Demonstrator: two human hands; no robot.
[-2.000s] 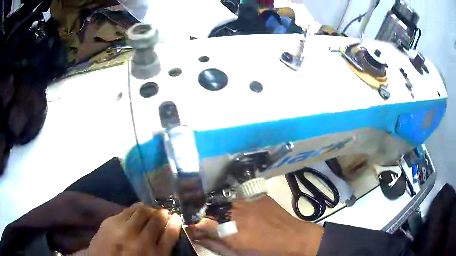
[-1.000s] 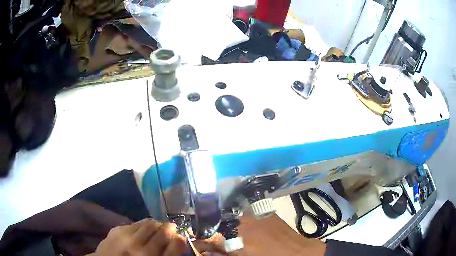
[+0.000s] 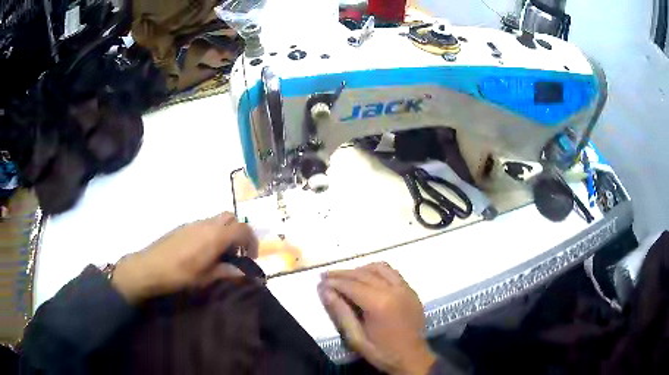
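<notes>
A dark brown garment piece [image 3: 213, 322] with a black fabric section [image 3: 290, 333] hangs over the table's front edge, left of centre. My left hand [image 3: 187, 256] grips its upper end, left of the needle plate. My right hand [image 3: 378, 315] rests at the table's front edge, right of the cloth, fingers curled; whether it holds anything is unclear. The white sewing machine [image 3: 455, 95] with a blue stripe stands behind my hands. No cloth shows under the presser foot area [image 3: 282, 198], which is blurred.
Black-handled scissors [image 3: 440, 198] lie under the machine arm, with a round black disc [image 3: 554, 196] to their right. Dark bunched cloth [image 3: 88, 139] lies at the far left. A ruler strip [image 3: 513, 271] runs along the front edge. More dark cloth [image 3: 535, 322] hangs at the lower right.
My hands have moved from the needle area toward the front edge and apart. The garment piece has come away from the needle with my left hand. The view has shifted, showing more of the table front.
</notes>
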